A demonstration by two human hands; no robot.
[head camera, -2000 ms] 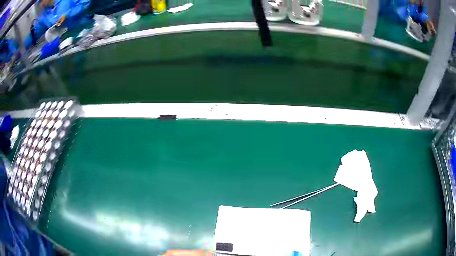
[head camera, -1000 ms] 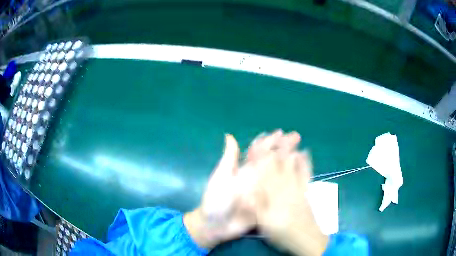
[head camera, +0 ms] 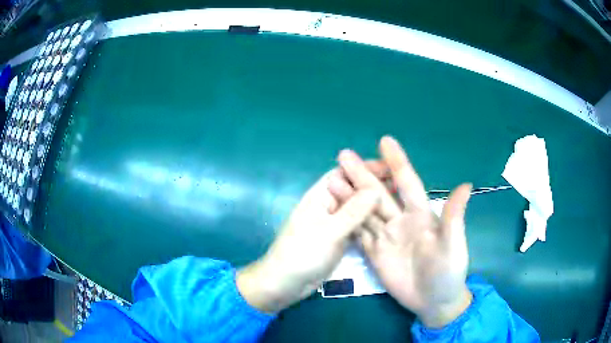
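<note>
My left hand and my right hand are bare and touch each other at the fingers above the bench. The right palm is turned up with fingers and thumb spread. The left fingers lie across the right fingers and are partly hidden. No object shows in either hand. A white sheet with a small black patch at its corner lies under the hands, mostly covered. Thin silver tweezers rest with one end at a crumpled white wipe on the right.
A clear tray with rows of round whitish parts stands at the left edge. A similar tray shows below it. A white rail crosses behind the green bench, with a small black piece on its edge.
One second ago the hands were pressed together, blurred; now the right palm faces up and the fingers overlap. The view has tilted down, so rail, tray and wipe sit higher. The black patch shows again.
</note>
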